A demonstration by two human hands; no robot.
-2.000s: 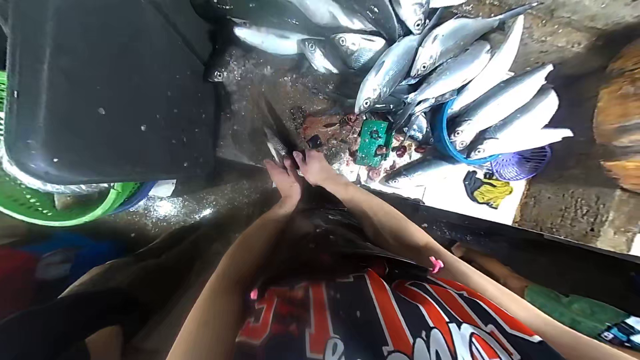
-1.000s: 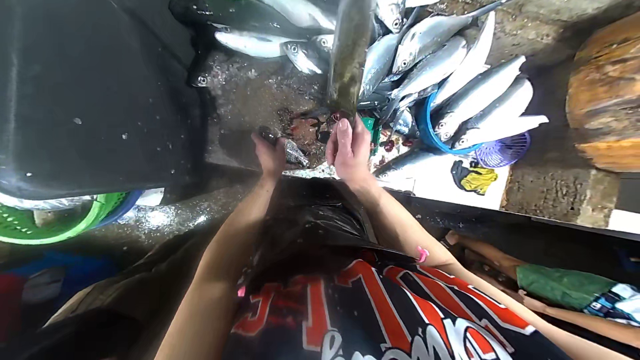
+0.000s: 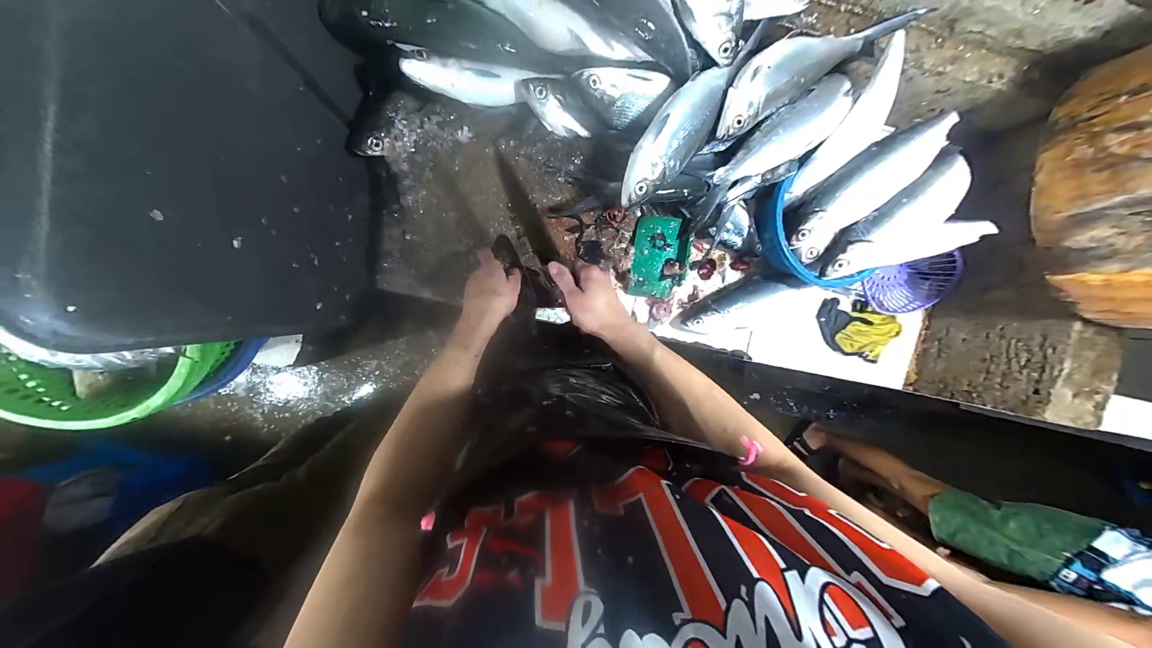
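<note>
A long dark blade, seemingly a large knife [image 3: 522, 202], points up and away from my right hand [image 3: 589, 297], whose fingers are closed at its near end. Just left of it, my left hand [image 3: 492, 286] is closed on a dark, blurred thing [image 3: 506, 255], perhaps part of a fish; its shape cannot be told. The two hands are close together at the near edge of the wet work surface. Right of the blade, a green plastic block [image 3: 657, 256] lies among red fish scraps. Silvery whole fish [image 3: 679, 135] are heaped beyond.
A big black tub [image 3: 180, 171] fills the left, above a green basket [image 3: 171, 387]. Right are a blue basket [image 3: 776, 229] holding fish, a purple basket [image 3: 918, 279], black-and-yellow gloves [image 3: 859, 330] and a wooden block [image 3: 1093, 189]. Another person's leg [image 3: 886, 468] shows at lower right.
One second ago my hands were farther apart, with the blade raised over the fish heap in my right hand. Now the blade is lower and farther left, beside my left hand.
</note>
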